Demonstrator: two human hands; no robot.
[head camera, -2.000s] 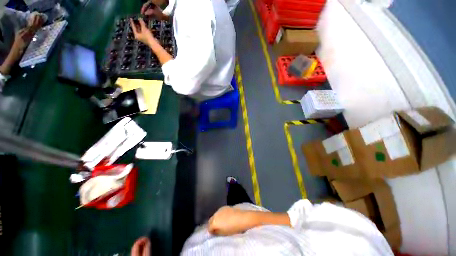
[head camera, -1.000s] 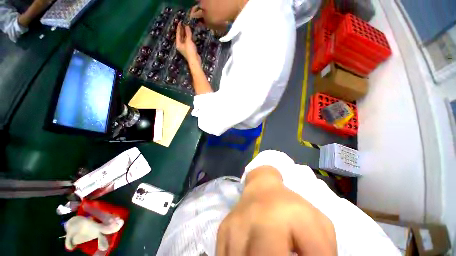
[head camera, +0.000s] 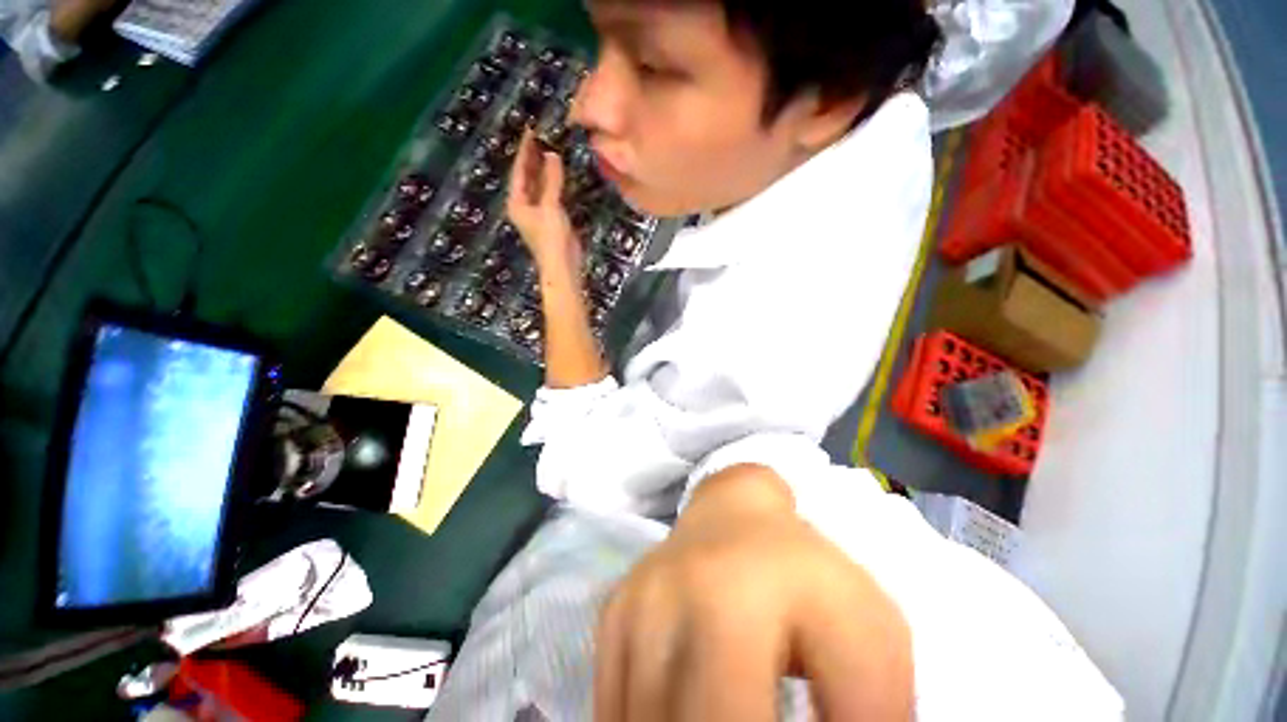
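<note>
My right hand (head camera: 748, 607) is large and close at the bottom middle, back towards the camera. Its fingers bend down and are cut off by the lower edge, so I cannot tell whether it holds anything. My left hand is out of view. Nearest on the green bench are a white power strip (head camera: 390, 670), a white box-like object (head camera: 268, 592) and a red bin (head camera: 240, 691). A microscope or camera stand (head camera: 308, 449) stands over a dark plate on a yellow sheet (head camera: 473, 423). A clear tray of dark round parts (head camera: 459, 233) lies beyond.
A monitor (head camera: 155, 473) stands at the left. A co-worker in white (head camera: 790, 296) leans over the tray, one hand above it. Red trays (head camera: 1115, 198), a carton (head camera: 1019, 313) and another red tray (head camera: 974, 402) are on the floor at right. Another person's arm shows top left.
The view has swung and moved closer to the co-worker. My right hand has come from lying near my body to large in the foreground. The fingertips at the lower left have left the picture.
</note>
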